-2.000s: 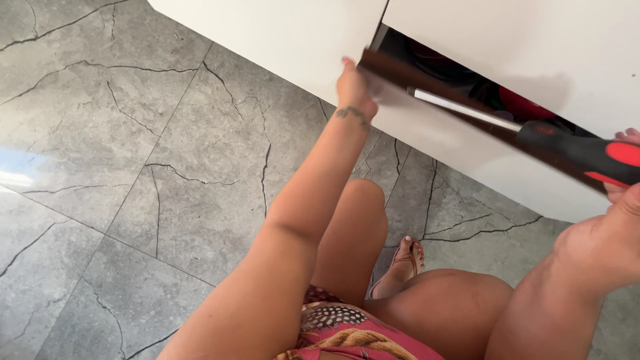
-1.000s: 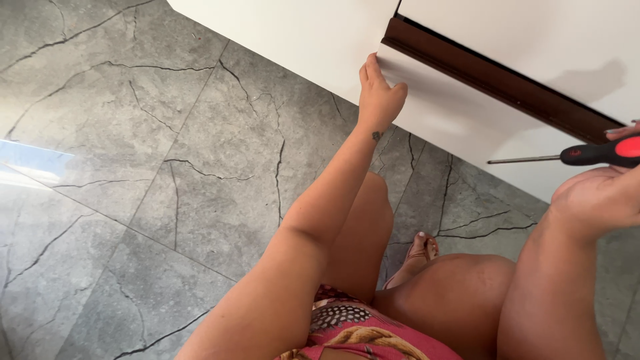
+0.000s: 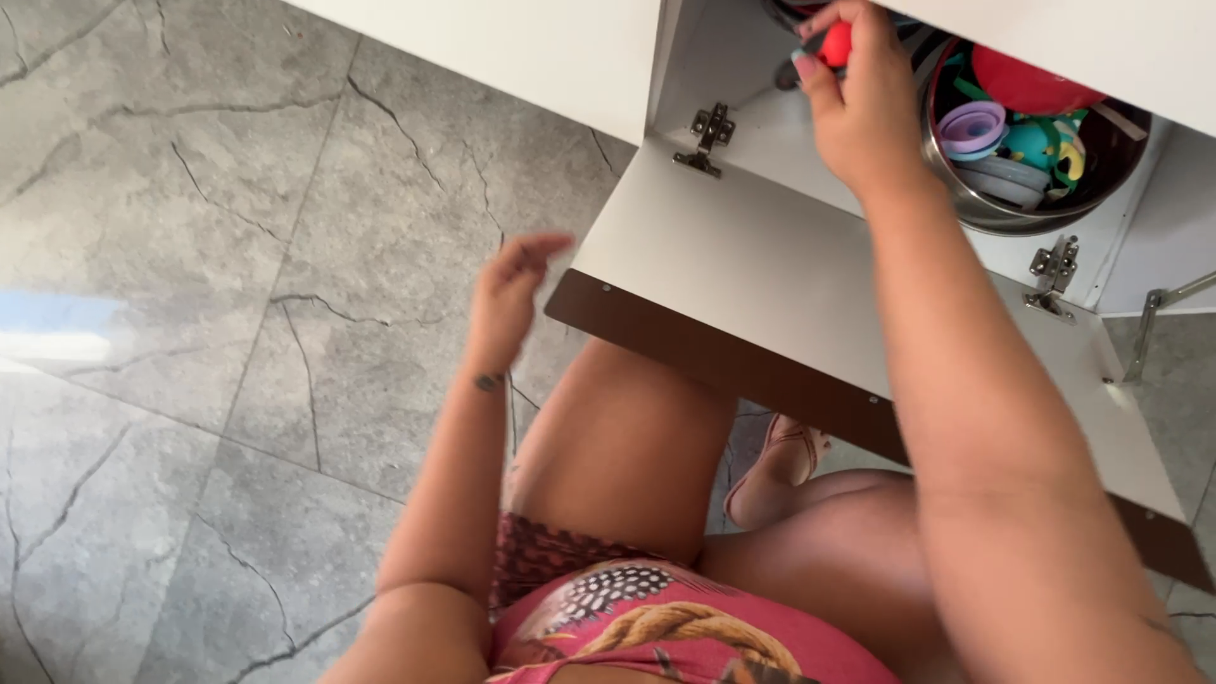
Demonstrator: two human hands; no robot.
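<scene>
A white flap door (image 3: 741, 256) with a brown edge strip hangs folded down from the cabinet, held by metal hinges (image 3: 708, 141). My right hand (image 3: 855, 90) reaches inside the cabinet at the top, its fingers closed on the screwdriver (image 3: 836, 46); only part of the red and black handle shows, and its shaft is hard to make out. My left hand (image 3: 513, 294) is beside the door's left corner, fingers apart, holding nothing, slightly blurred.
Right of my right hand, a metal pot (image 3: 1021, 223) holds a red item, purple and grey cups and other small things. A folding metal stay (image 3: 1149, 313) supports the door at the right. Grey tiled floor (image 3: 190, 237) lies left; my knees are beneath the door.
The flap door, shut one second ago, is now folded open. My right hand has moved with the screwdriver from the right edge into the cabinet. My left hand is off the cabinet front.
</scene>
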